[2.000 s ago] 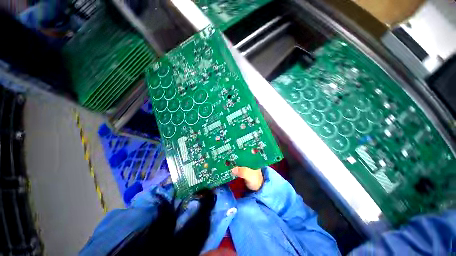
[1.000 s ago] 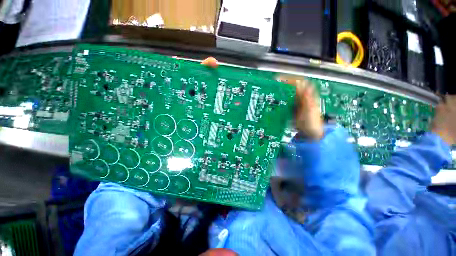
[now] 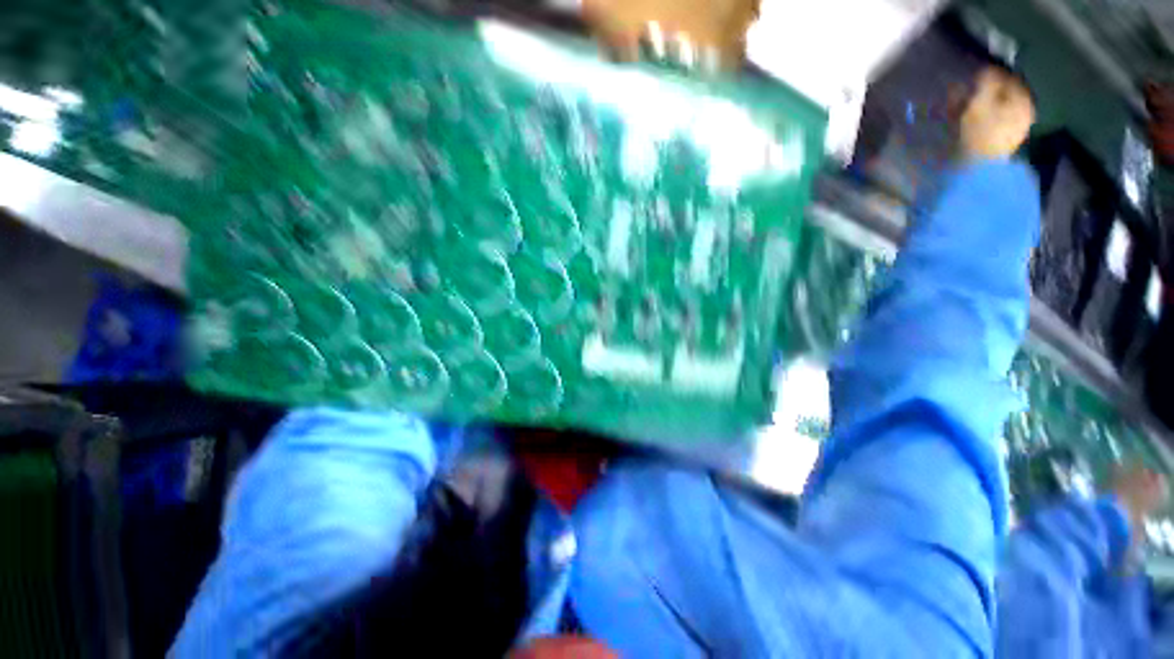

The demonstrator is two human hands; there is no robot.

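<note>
A large green printed circuit board (image 3: pixel 425 258) is tilted up in front of my chest, blurred, with white-outlined circles along its lower left part. My left sleeve runs up to the board's lower left edge; my left hand is hidden behind the board. My right hand (image 3: pixel 998 113) is stretched out beyond the board's right side, over a dark tray (image 3: pixel 901 116) on the rear ledge. Its fingers are blurred, and I cannot tell whether they hold anything.
A cardboard box (image 3: pixel 670 19) with white pieces stands behind the board. More boards lie on the line at both sides, with a metal rail (image 3: pixel 90 219) at left. A dark rack (image 3: pixel 90 515) is at lower left. Another person's hand (image 3: pixel 1139 492) and blue sleeve are at lower right.
My right hand has left the board's right edge and moved up and right to the dark tray. The board now appears closer and larger, and the view has tilted.
</note>
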